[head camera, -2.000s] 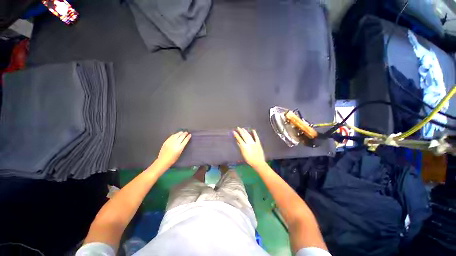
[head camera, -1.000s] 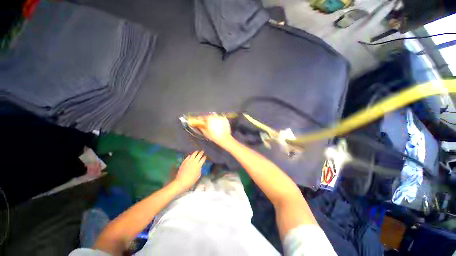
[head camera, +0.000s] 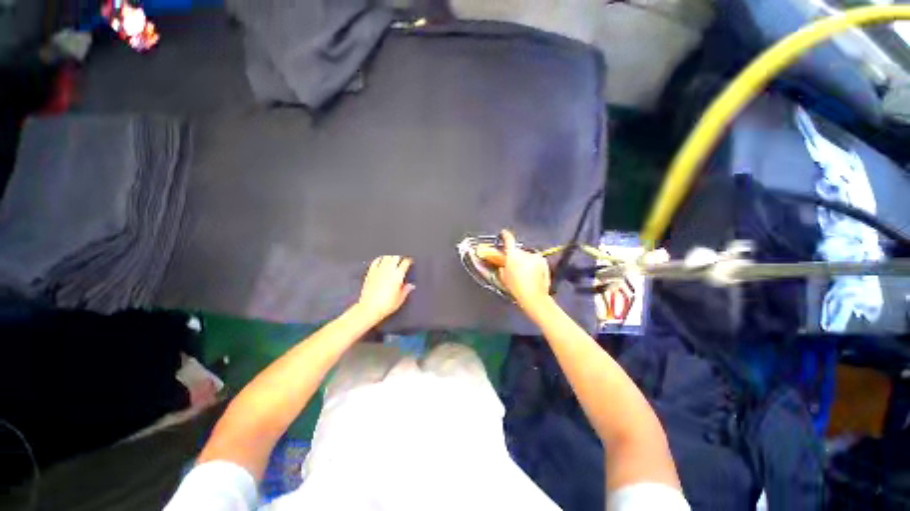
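Note:
My right hand (head camera: 525, 273) is closed on the orange-brown handle of the silver steam iron (head camera: 483, 267), whose pointed end faces left. The iron is at the near part of the table, right of my left hand. My left hand (head camera: 384, 287) lies on dark grey cloth near the table's front edge, palm down with fingers slightly apart. The grey garment piece (head camera: 429, 289) between my hands is hard to tell from the table cover, and its outline is not clear.
A stack of flat grey pieces (head camera: 75, 205) is at the left. A crumpled grey heap (head camera: 307, 50) lies at the far edge. A yellow hose (head camera: 718, 110) arches at the right above a pale rod (head camera: 798, 269). A white card-like plate (head camera: 621, 299) is at the right edge.
My right hand first took hold of the iron, which came left over the cloth. It is now further right again. My left hand is back on the cloth. The view has swung.

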